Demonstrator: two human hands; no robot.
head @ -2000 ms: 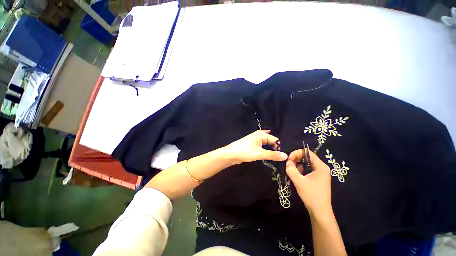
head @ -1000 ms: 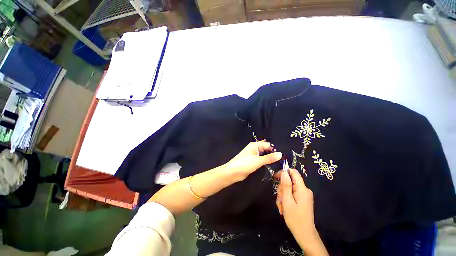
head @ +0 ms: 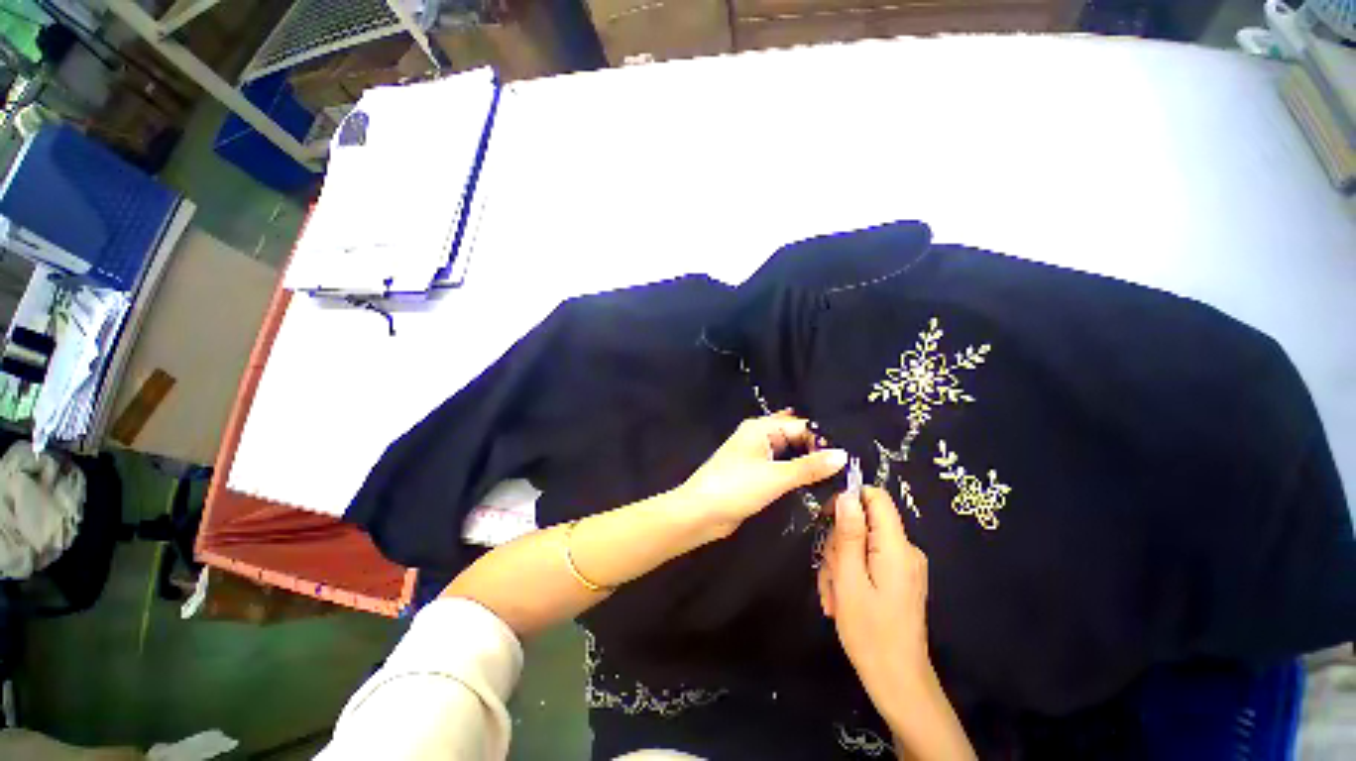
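The black garment [head: 1101, 387] lies across the near part of the white table, with pale embroidered flowers [head: 921, 378] on its chest and the collar [head: 855, 256] toward the far side. My left hand [head: 766, 468] pinches the garment at the front opening, fingertips together. My right hand [head: 877, 572] is beside it, holding the thread snips [head: 854, 476], whose short silvery blades point up close to my left fingertips. The rest of the snips is hidden in the palm. Any thread between the fingers is too small to see.
A clipboard of papers [head: 394, 186] lies at the table's far left. An orange-red crate [head: 298, 550] is at the left edge, and a blue crate [head: 1219, 711] is under the garment at lower right. A blue folder and papers stand at far left.
Since two seconds ago the view has shifted, and my right hand has turned so the snips' blades stand near my left fingertips. In the last second both hands have barely moved.
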